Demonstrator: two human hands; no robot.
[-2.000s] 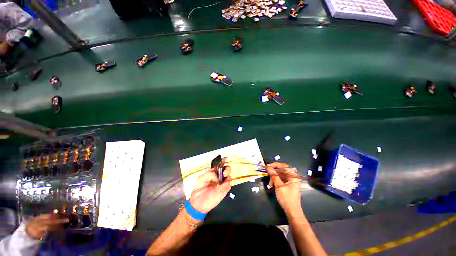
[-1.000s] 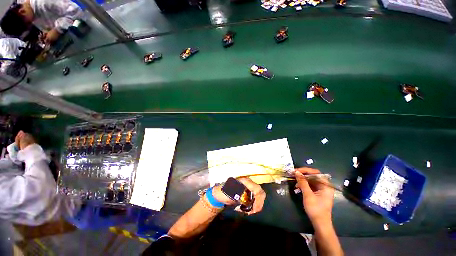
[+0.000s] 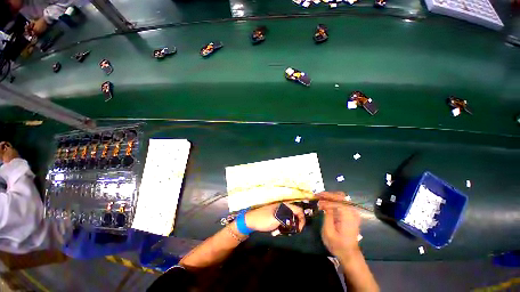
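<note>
My left hand [image 3: 263, 219], with a bright blue wrist strap [image 3: 243, 222], holds a black electronic module [image 3: 287, 217] at the lower edge of the pale work sheet [image 3: 273, 179]. A small white piece shows at the module's lower edge. My right hand [image 3: 340, 223] is blurred and close beside the module, at the sheet's right corner. Its fingertips are bunched near a dark part by the left fingers. Whether they hold a thin tool or touch the module is unclear. Small white pads [image 3: 340, 178] lie loose around the sheet.
A blue bin [image 3: 453, 219] of white pieces stands at right. A long white sheet [image 3: 162, 185] and a clear blister tray [image 3: 91, 178] lie at left. Across the bench, modules [image 3: 297, 76] are spaced along the green belt [image 3: 239, 85]. Another person's sleeve [image 3: 20, 202] is at far left.
The view has shifted slightly. My right hand has moved left, up to the module. My left hand still holds the module, now turned differently.
</note>
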